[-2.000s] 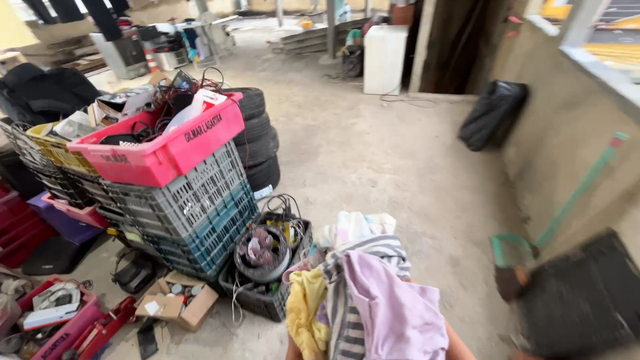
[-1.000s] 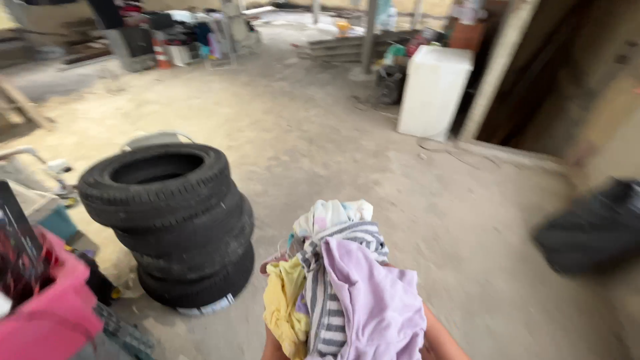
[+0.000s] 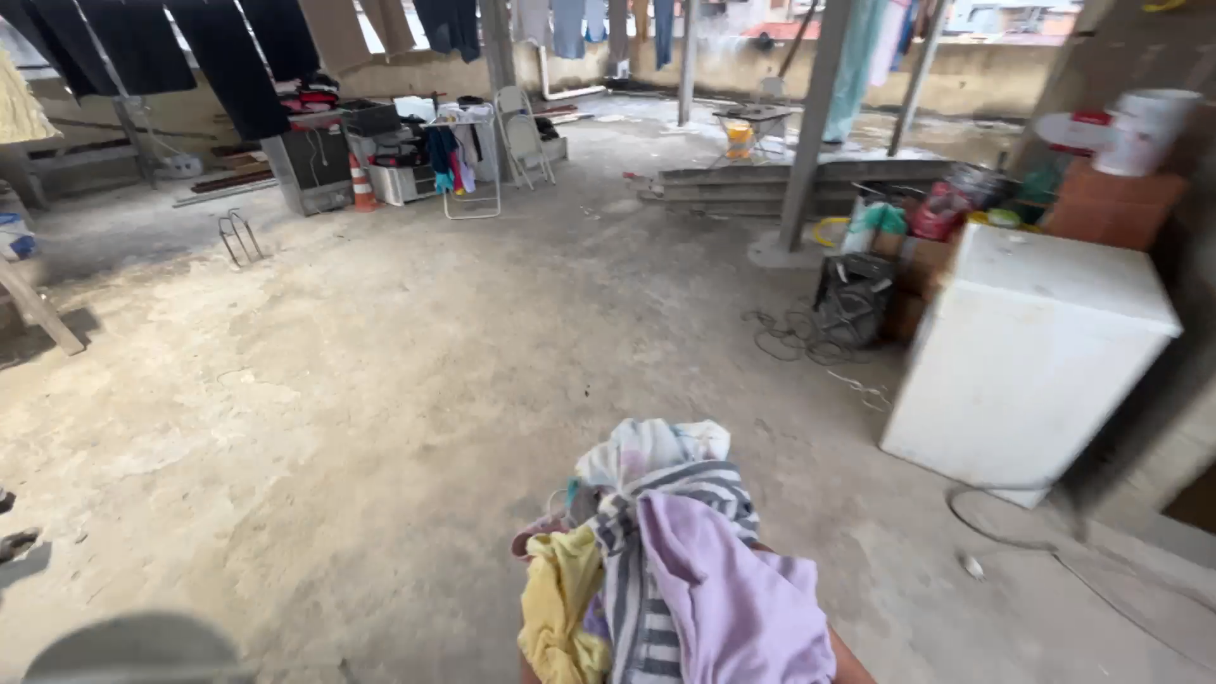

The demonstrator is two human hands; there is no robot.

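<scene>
A bundle of clothes is carried low in front of me at the bottom centre. It holds a lilac cloth [image 3: 736, 598] on the right, a grey-and-white striped cloth [image 3: 638, 608] in the middle, a yellow cloth [image 3: 560, 603] on the left and a white patterned cloth [image 3: 651, 451] at the far end. My forearms show in part at both sides of the bundle, at the bottom edge. Both of my hands are hidden under or behind the cloth, so their fingers cannot be made out.
A white appliance [image 3: 1035, 370] stands at right, with a cable [image 3: 1007, 543] on the concrete floor [image 3: 380, 380]. Beside it are a black speaker-like box [image 3: 852, 299] and loose wires. Farther off are stacked beams [image 3: 741, 190], a metal post [image 3: 815, 123], a traffic cone [image 3: 361, 182], a folding chair [image 3: 522, 142] and hanging clothes.
The view has swung and moved forward past the crates and the stacked tires, which are out of sight. The white appliance is nearer. The clothes bundle is still carried in front of me.
</scene>
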